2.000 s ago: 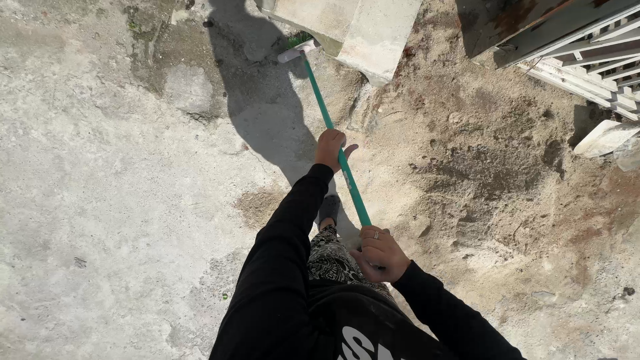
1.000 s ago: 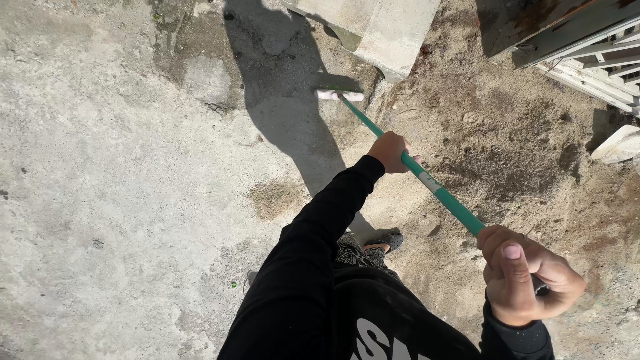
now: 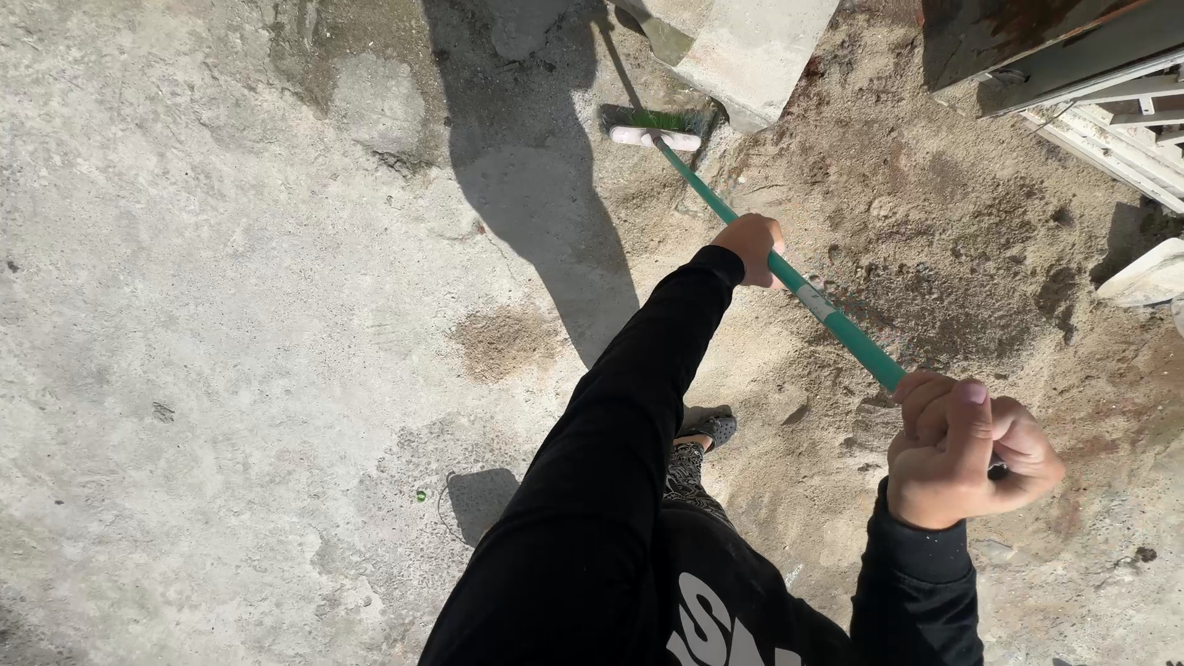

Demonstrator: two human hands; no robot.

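Observation:
A broom with a green handle (image 3: 853, 339) slants across the view from upper left to lower right. Its pinkish-white head (image 3: 656, 138) with green bristles rests on sandy ground beside the corner of a concrete slab. Partway down the handle, my left hand (image 3: 751, 248) is wrapped around it. At the upper end of the handle, my right hand (image 3: 971, 451) grips it, thumb pointing up. Both arms wear black sleeves.
The concrete slab (image 3: 754, 51) lies at the top. Loose sand (image 3: 943, 277) covers the ground at right, below a white slatted metal frame (image 3: 1124, 139). A pale flat object (image 3: 1145, 275) lies at the right edge. Rough concrete (image 3: 259, 305) spans the left.
The broom head has moved off the place by the slab's left side where it was two seconds ago, down along the slab. My right hand has moved outward to the right.

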